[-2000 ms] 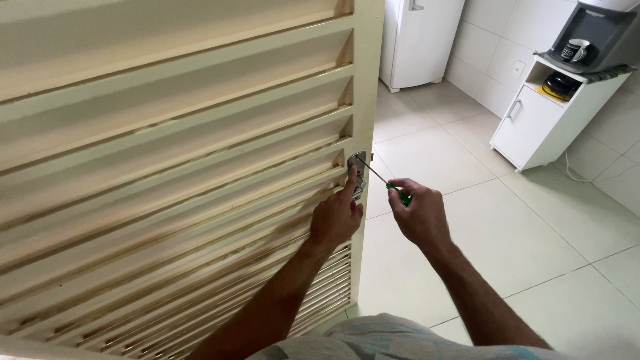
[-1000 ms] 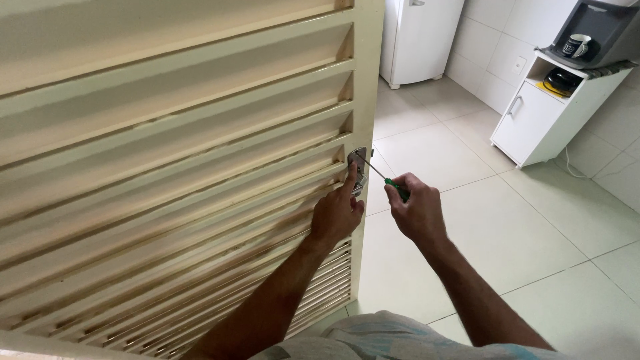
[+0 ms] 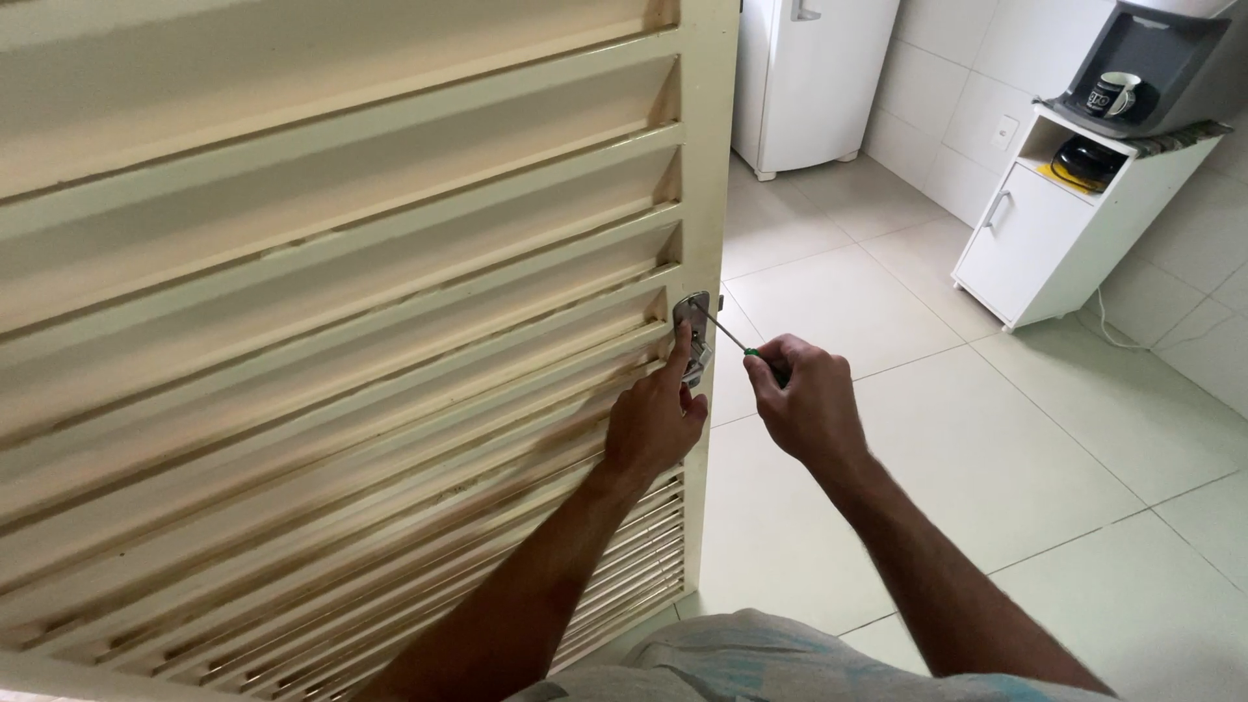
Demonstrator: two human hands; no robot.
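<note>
A cream louvered door (image 3: 704,195) fills the left side of the view. Near its free edge is a metal lock plate (image 3: 693,310), with a metal part, apparently the handle, lower on it. My left hand (image 3: 655,419) rests at the plate, its index finger pointing up and touching the plate's face. In my right hand (image 3: 807,395) is a screwdriver (image 3: 731,337) with a green handle, mostly hidden by the fingers. Its thin shaft slants up to the left, and the tip meets the top of the plate. Whether a screw sits under the tip cannot be told.
Beyond the door stands a white refrigerator (image 3: 824,88). At the right a white cabinet (image 3: 1033,234) carries a dark appliance (image 3: 1160,58) with a mug (image 3: 1113,95) in it. A latch (image 3: 721,303) juts from the door's edge. Light tiles (image 3: 936,439) cover the floor.
My right hand has shifted its hold on the screwdriver, so less of the green handle shows than two seconds ago. My left hand stays at the plate.
</note>
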